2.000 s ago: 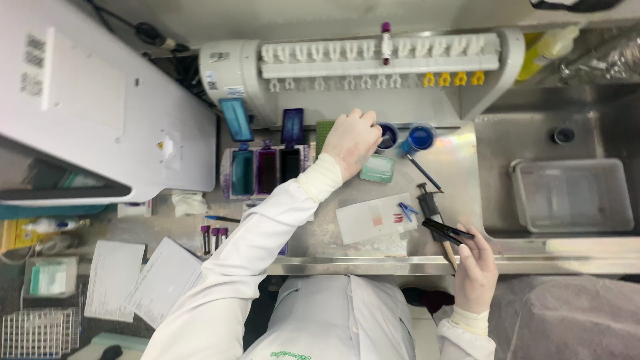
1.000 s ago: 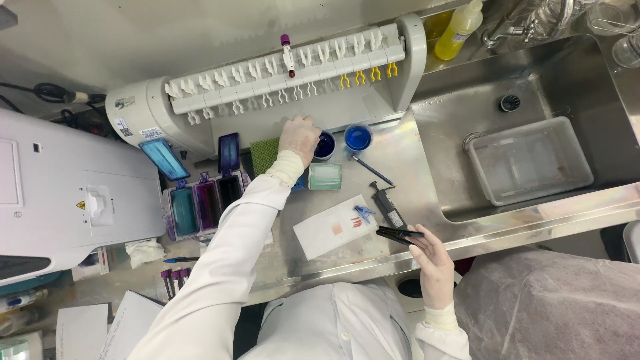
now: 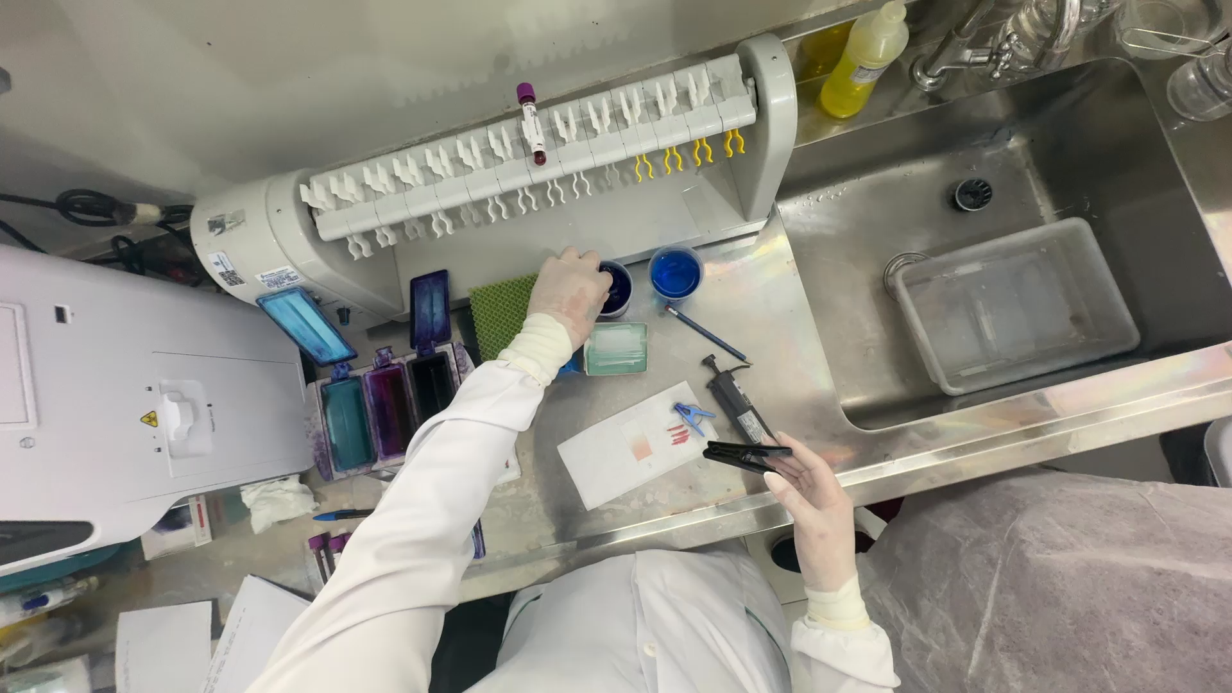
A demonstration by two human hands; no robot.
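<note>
My left hand point(image 3: 570, 296) reaches over the bench beside a cup of dark blue liquid point(image 3: 616, 289); its fingertips are at the cup's near rim, and whether they hold anything is hidden. Beneath its wrist lies a green textured mat point(image 3: 500, 316). A clear, greenish box of glass slides point(image 3: 616, 348) is just below the hand. My right hand point(image 3: 810, 496) holds a black clip-like tool point(image 3: 746, 454) over the bench edge. Near it lie a black pipette point(image 3: 734, 402), a small blue clip point(image 3: 691, 416) and a white sheet point(image 3: 608, 460) with reddish smears. A cup of bright blue liquid point(image 3: 676, 274) and a pencil point(image 3: 707, 334) lie further up.
A tube rotator point(image 3: 539, 144) carrying a purple-capped blood tube stands behind. Open staining jars point(image 3: 387, 409) and a white analyzer point(image 3: 144, 385) are left. At right, a steel sink point(image 3: 837, 289) holds a plastic tub point(image 3: 1020, 308); a yellow bottle point(image 3: 861, 63) stands behind. Someone's gown shows lower right.
The view has shifted and tilted. My left hand stays by the dark blue cup, and my right hand still holds the black tool.
</note>
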